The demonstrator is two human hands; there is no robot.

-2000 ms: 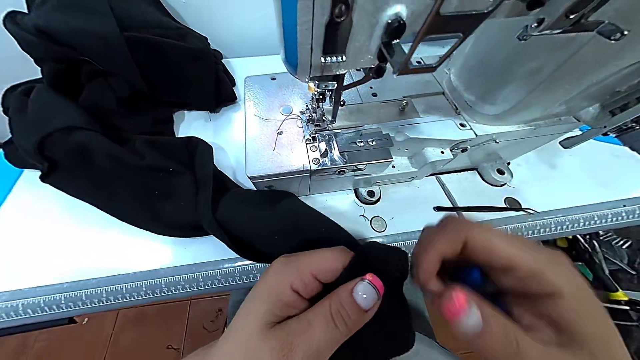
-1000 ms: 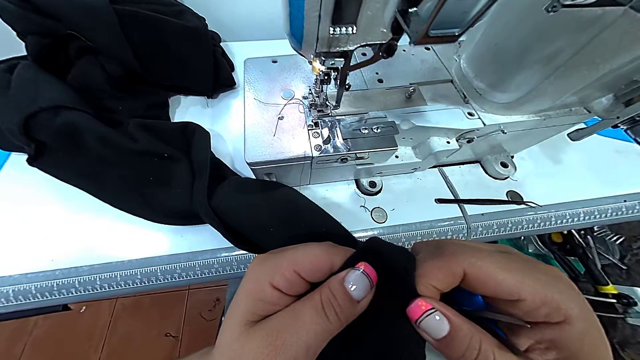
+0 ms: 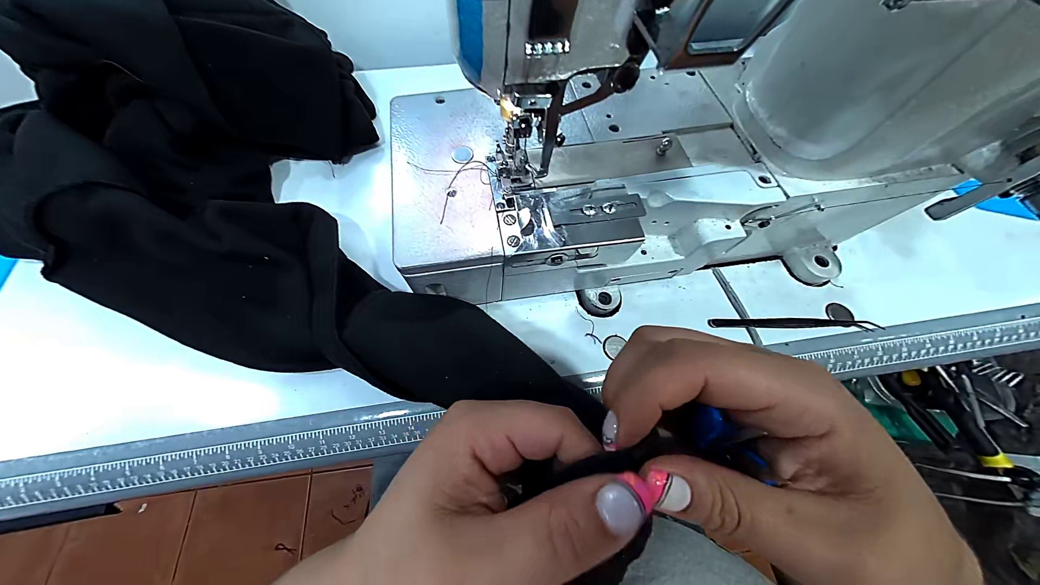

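My left hand (image 3: 520, 496) pinches the end of a black fabric garment (image 3: 439, 345) just in front of the table edge. Close against it, my right hand (image 3: 756, 455) grips the same fabric end with finger and thumb; both thumb tips meet there. A small blue object (image 3: 711, 426), partly hidden, sits within my right palm. From my hands the garment runs leftward in a twisted length to a bunched heap on the white tabletop. Behind my hands stands an industrial sewing machine (image 3: 528, 219), with loose thread ends (image 3: 455, 183) lying on its metal plate.
Black tweezers (image 3: 788, 323) lie on the tabletop near the right. A measuring tape (image 3: 219, 457) runs along the table's front edge. Below right are pliers (image 3: 967, 422) and other tools. Brown floor tiles (image 3: 244, 520) show below left.
My right hand has come in from the right and taken hold of the fabric. Since then both hands have drawn their fingertips together on its end. The garment heap stays on the table.
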